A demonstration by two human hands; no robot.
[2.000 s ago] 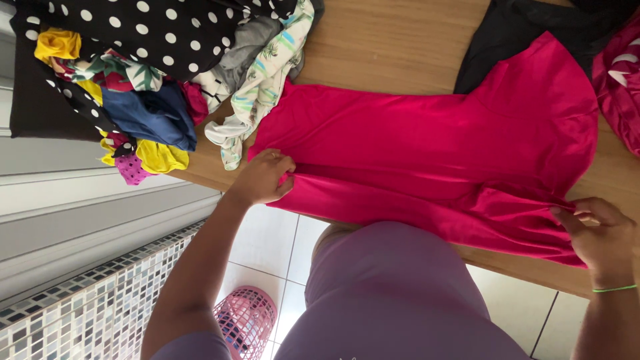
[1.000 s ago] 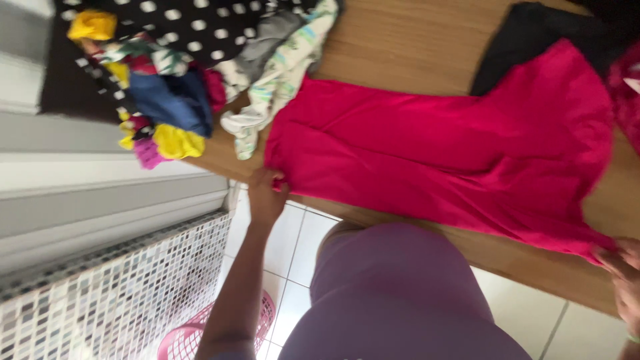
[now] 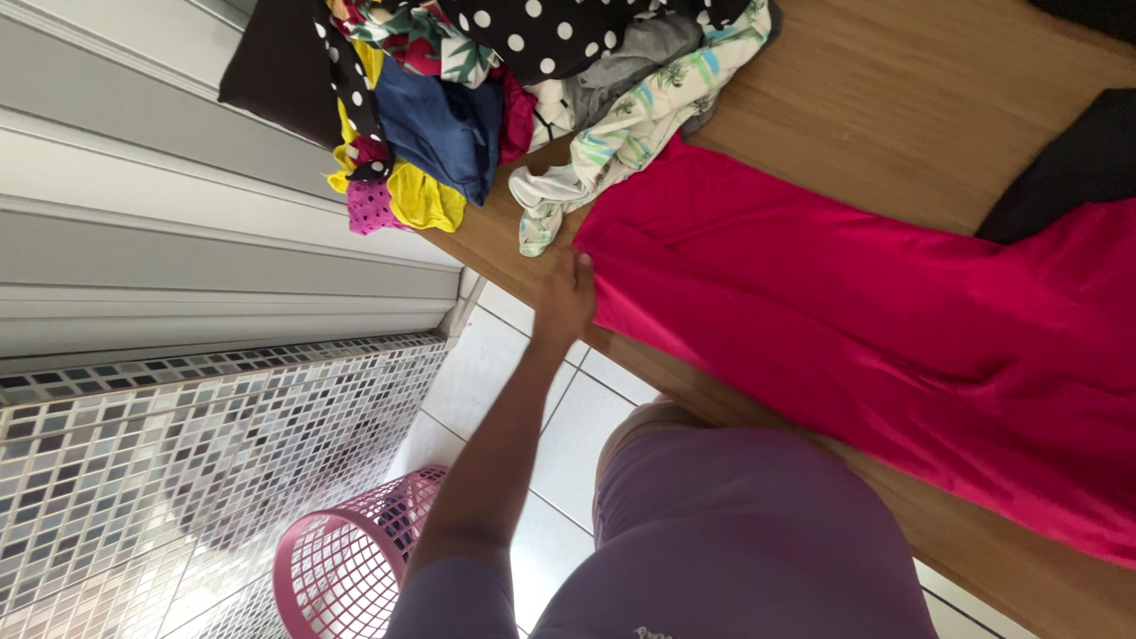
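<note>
A crimson satin-like garment [image 3: 825, 311] lies spread along the front of a wooden table [image 3: 843, 106], with creases running along its length. My left hand [image 3: 566, 297] is at the garment's left end by the table edge, its fingers on the cloth; whether they pinch it cannot be made out. Just above that hand, a white garment with a green and blue print [image 3: 652, 106] touches the crimson cloth's upper left corner. The crimson garment's right end runs out of the frame, and my right hand is out of view. A black cloth [image 3: 1078, 169] lies at the right, partly under the crimson one.
Piled clothes lie at the table's upper left: a black polka-dot cloth [image 3: 550, 35], a blue cloth [image 3: 439, 120] and a yellow one [image 3: 426, 197] hanging at the edge. A pink plastic laundry basket [image 3: 293, 568] stands on the floor beside a mosaic-tiled wall [image 3: 222, 453].
The view has swung left, and my right hand has left it. My left hand has moved from the garment's front edge to its left end, and the cloth's front fold has been spread flatter.
</note>
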